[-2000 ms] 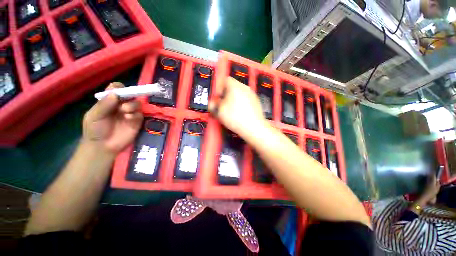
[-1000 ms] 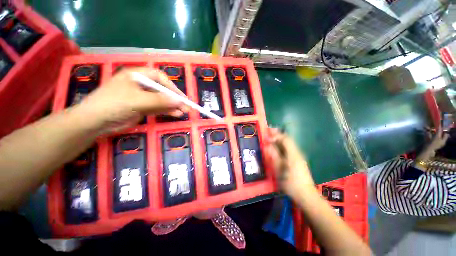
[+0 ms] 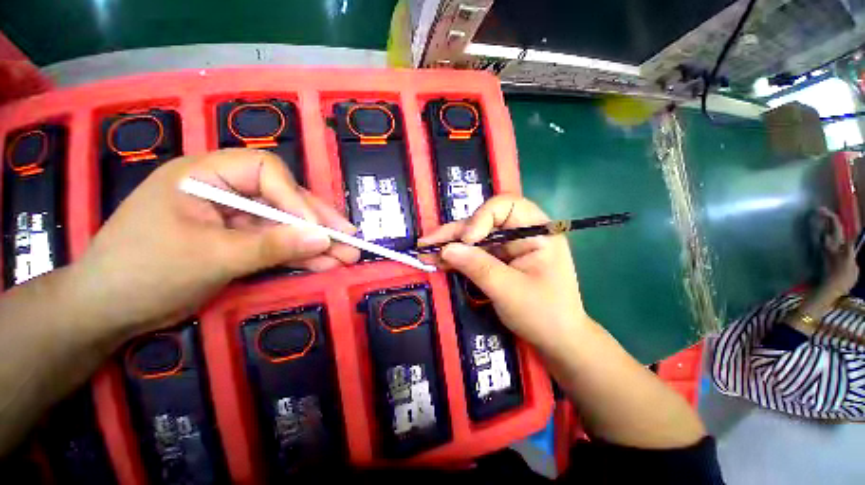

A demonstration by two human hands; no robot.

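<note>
My left hand [image 3: 223,218] holds a long white liner strip [image 3: 285,219] slanting down to the right, over the tray. My right hand [image 3: 517,270] holds slim black tweezers [image 3: 569,225] with gold markings; their tip end points left and meets or overlaps the strip near my left fingertips. Any tiny label there is too small to tell. Below lies a red foam tray [image 3: 346,279] with black phone bodies in its pockets, back side up, each with an orange ring and silver patches, such as the phone body [image 3: 403,369]. My hands cover parts of several phones.
The green bench [image 3: 588,294] lies right of the tray, with a worn taped strip [image 3: 685,227]. Grey test equipment [image 3: 569,66] with a dark screen stands behind. Another red tray [image 3: 678,379] is at lower right. A person in a striped sleeve [image 3: 792,365] is at the right.
My right hand has come from the tray's right edge to the strip, and the tweezers now show clearly in it. The view is closer to the tray, which was moved onto the green bench area earlier.
</note>
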